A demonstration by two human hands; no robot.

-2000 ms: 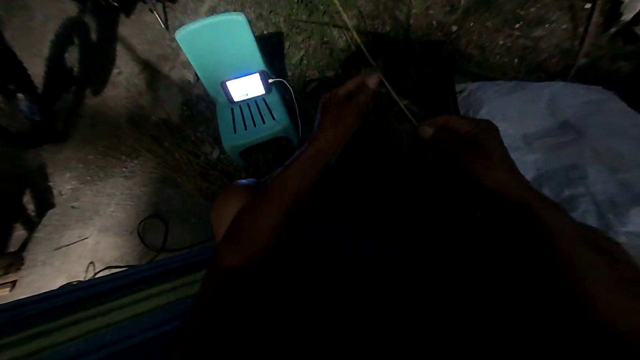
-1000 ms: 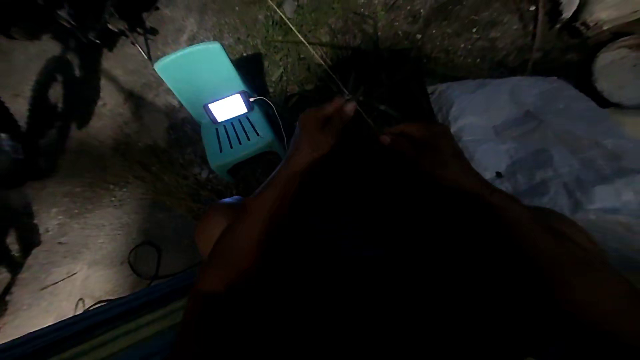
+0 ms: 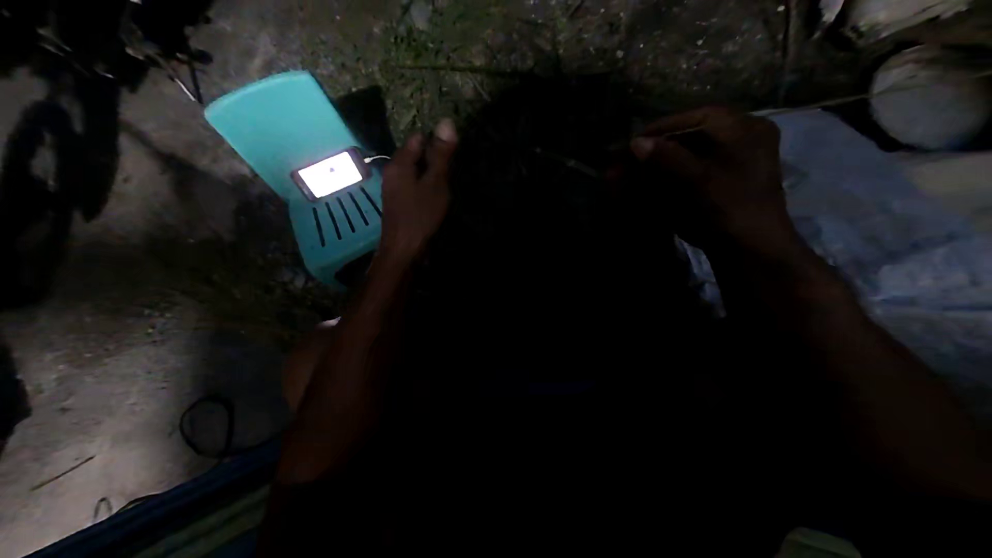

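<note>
My left hand [image 3: 418,186] is raised beside the green plastic chair, fingertips close together; whether it grips anything is too dark to tell. Farther right, my right hand [image 3: 717,155] has its thumb and forefinger pinched together. A thin strand [image 3: 829,101] runs from near those fingers to the right, and I cannot tell where it ends. A short pale piece of something thin [image 3: 573,164] shows faintly in the dark between the hands. Deep shadow hides my lap.
The green plastic chair [image 3: 271,116] at left bears a lit phone [image 3: 332,175] with a white cable. Pale sheeting [image 3: 922,263] lies at right, below a round pale object [image 3: 930,97]. A bicycle or motorcycle wheel [image 3: 39,186] stands far left. A dark cord [image 3: 208,426] loops on the ground.
My hands were close together along a thin pale strand; now they are wide apart, the right one farther right. The strand no longer slants up and left from them.
</note>
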